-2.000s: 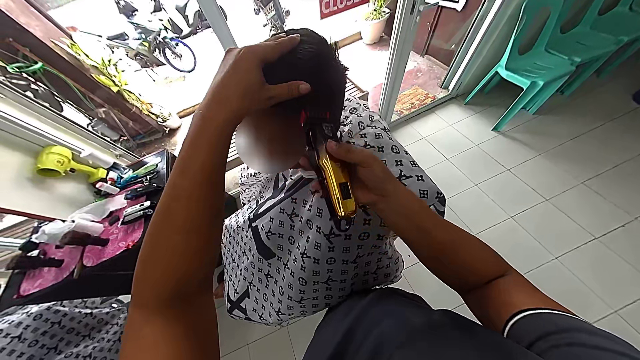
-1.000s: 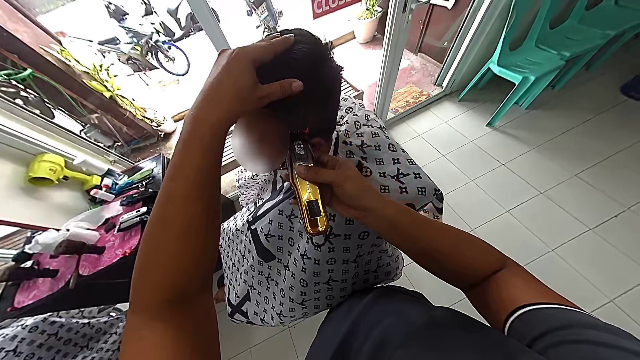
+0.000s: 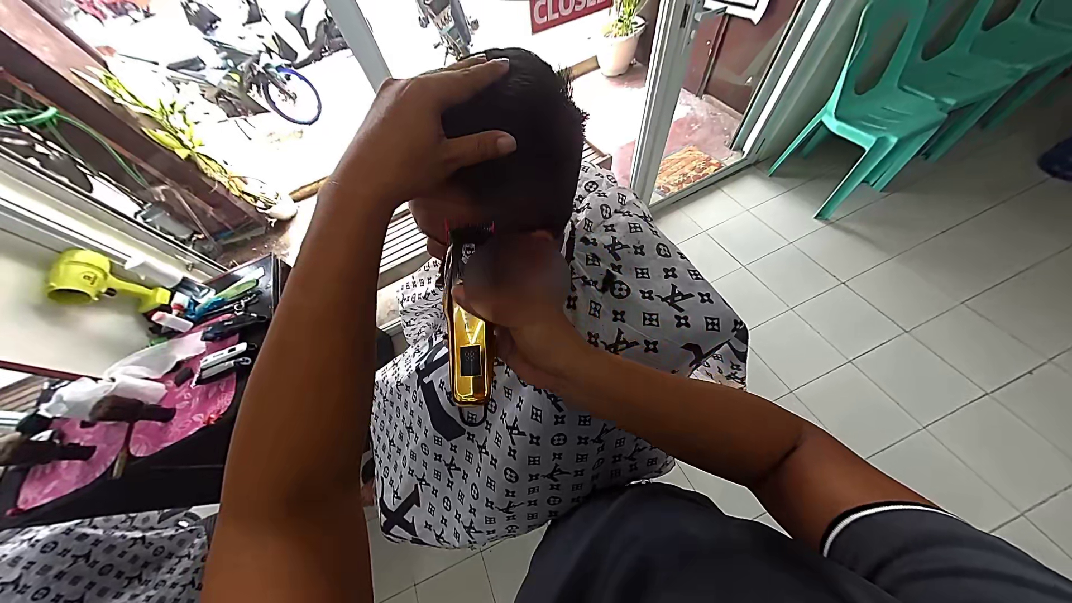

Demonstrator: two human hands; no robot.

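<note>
A person's head with short dark hair is in the upper middle, above a white patterned barber cape. My left hand rests on top of the head with its fingers spread over the hair. Below it, my right hand is closed around a gold hair clipper. The clipper stands upright, its dark blade end at the lower edge of the hair, on the left side of the head as I see it. Blur hides part of my right hand and of the face.
On the left a dark table bears a pink cloth, brushes, clippers and a yellow-green blower. Green plastic chairs line the right wall. A glass door frame lies beyond the head.
My right hand and the clipper have moved left, from near the back of the head towards the face side. The clipper now stands more upright. My left hand stays on the hair.
</note>
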